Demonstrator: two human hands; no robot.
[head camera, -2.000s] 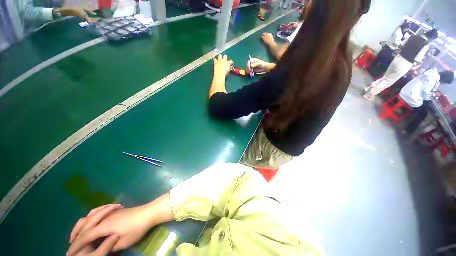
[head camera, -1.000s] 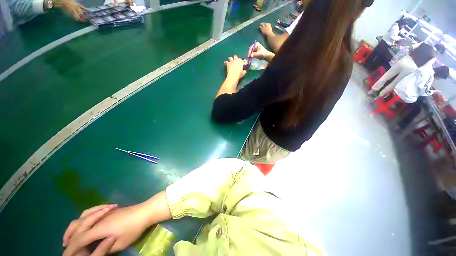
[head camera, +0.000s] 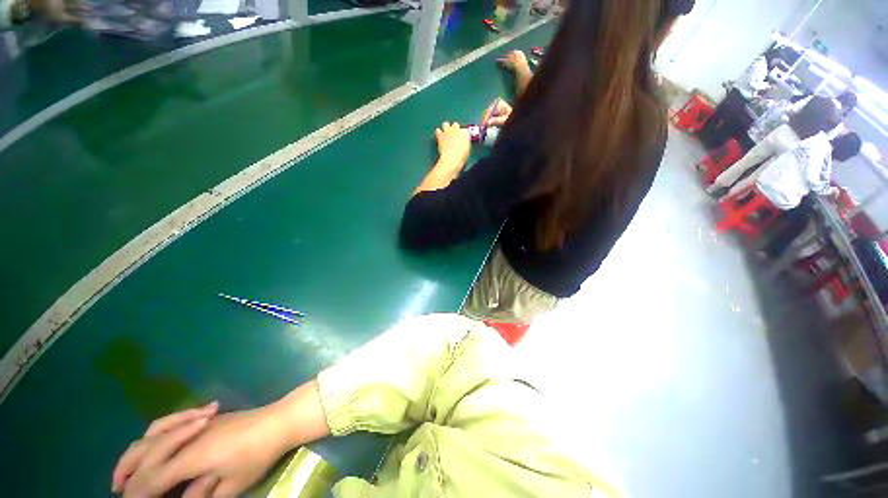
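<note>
My right hand (head camera: 219,452) rests low on the green bench at the bottom left, back up and fingers bent. Fingers overlap at its far side; I cannot tell whether some belong to my left hand. Whatever lies under the palm is hidden. Silver tweezers (head camera: 261,308) lie on the bench beyond the hand, untouched, as a narrow V with the closed end to the right. A yellow-green tape strip (head camera: 319,482) with a bright glare patch lies beside my wrist, cut off by the bottom edge.
A pale metal rail (head camera: 209,199) curves along the bench (head camera: 321,219). To the right sits a person in black (head camera: 604,165), hands on a small unit (head camera: 474,132) with a pen-like tool. Posts stand on the rail. Red stools (head camera: 748,212) and other people are at the far right.
The view has shifted slightly. The neighbour's hands have moved around their unit. The tray at the far side has blurred and moved towards the top left edge. My right hand has barely moved.
</note>
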